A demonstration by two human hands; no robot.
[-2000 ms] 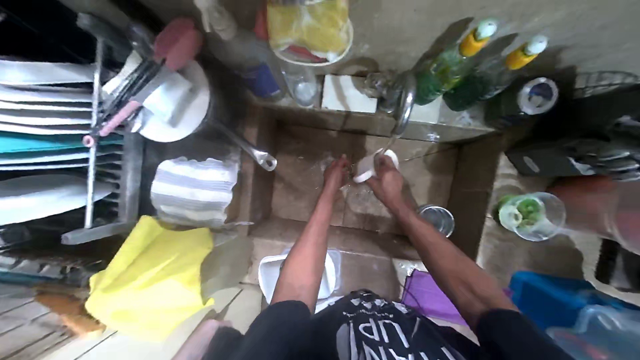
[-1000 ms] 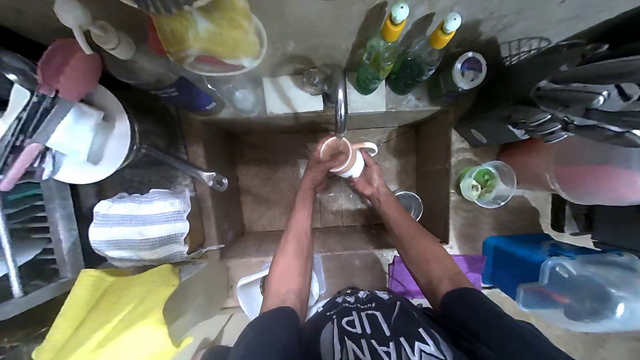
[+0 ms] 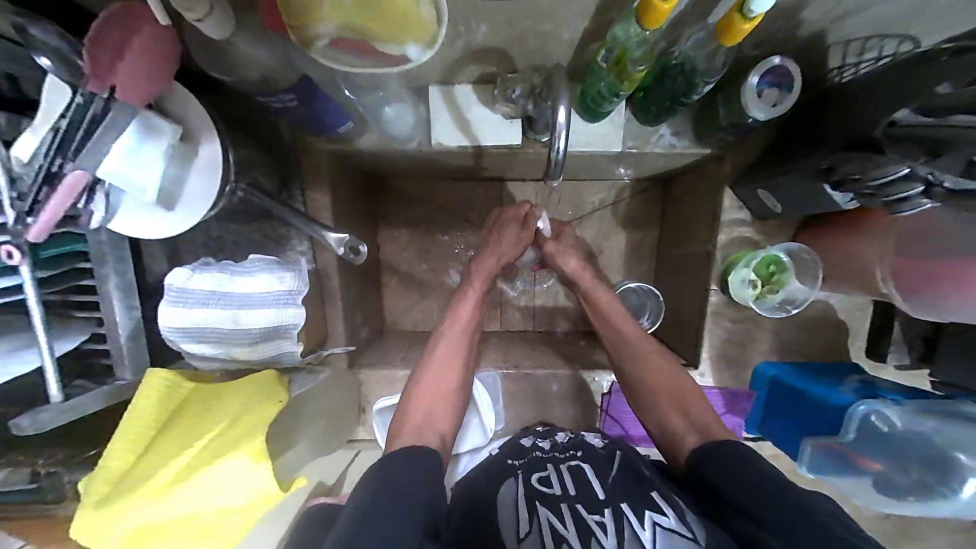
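Observation:
Both hands are together over a brown tiled sink (image 3: 435,267), just below the mouth of a metal faucet (image 3: 558,145). My left hand (image 3: 509,235) and my right hand (image 3: 563,248) close around a small white cup (image 3: 544,224); only a bit of it shows between the fingers, and which hand bears it is hard to tell. Water splashes under the hands onto the sink floor. A clear drinking glass (image 3: 640,306) stands in the sink at the right, beside my right forearm.
Left of the sink are a striped cloth (image 3: 236,309), a yellow cloth (image 3: 183,450) and a pan handle (image 3: 305,225) reaching toward the basin. Green bottles (image 3: 610,76) stand behind. At the right are a cup with green pieces (image 3: 774,280) and a blue container (image 3: 816,404).
A second ago the white cup's rim and handle showed between my hands; now the fingers cover most of it. Splashing water is now visible beneath them.

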